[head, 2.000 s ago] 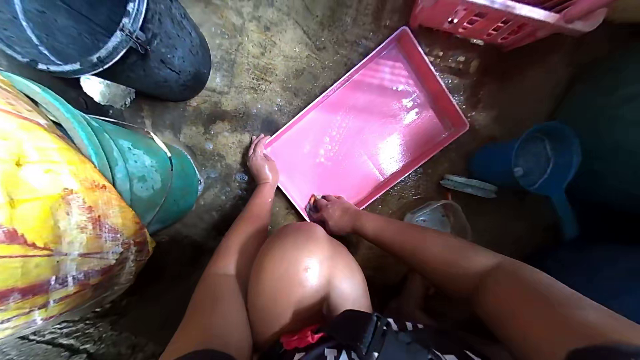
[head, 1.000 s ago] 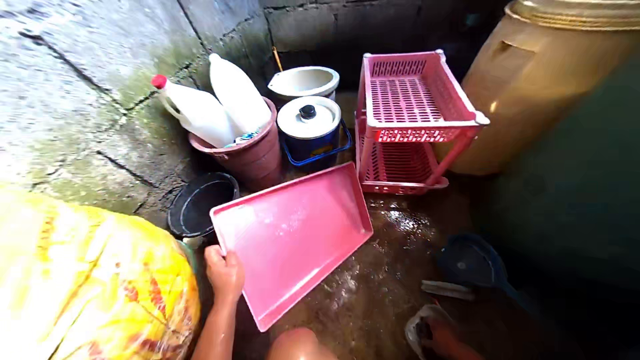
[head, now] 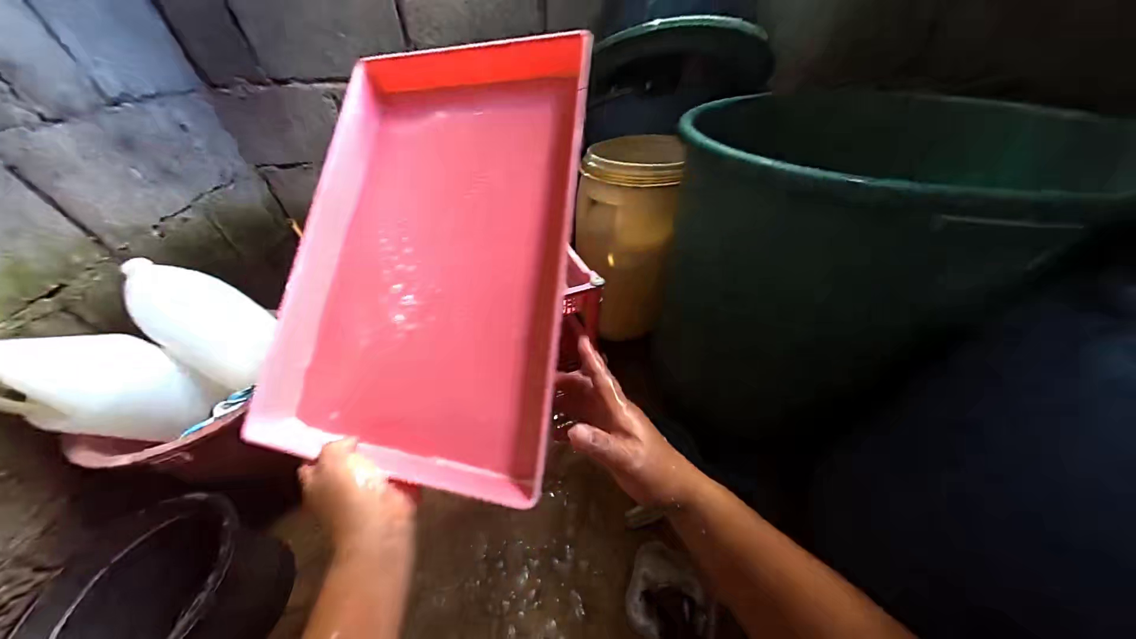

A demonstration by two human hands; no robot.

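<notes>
A wet pink plastic tray [head: 453,266] is held up at a steep tilt in the middle of the view, its inside facing me. My left hand [head: 355,493] grips its lower edge near the left corner, with the thumb over the rim. Just right of the tray's lower right side is my right hand [head: 617,435], fingers spread and wet; some fingertips are partly hidden, and whether they touch the tray I cannot tell. Drops of water fall below the tray onto the wet floor [head: 506,568].
White plastic jugs [head: 98,382] lie in a reddish tub [head: 177,453] at the left, above a black bucket [head: 151,568]. Behind the tray a pink plastic rack [head: 581,297] partly shows. A yellowish container [head: 632,240] and a large green barrel [head: 799,293] stand at the right, before a block wall [head: 133,133].
The tray was low over the floor and is now raised and more upright, still in my left hand. My right hand has come up from the lower right to beside the tray.
</notes>
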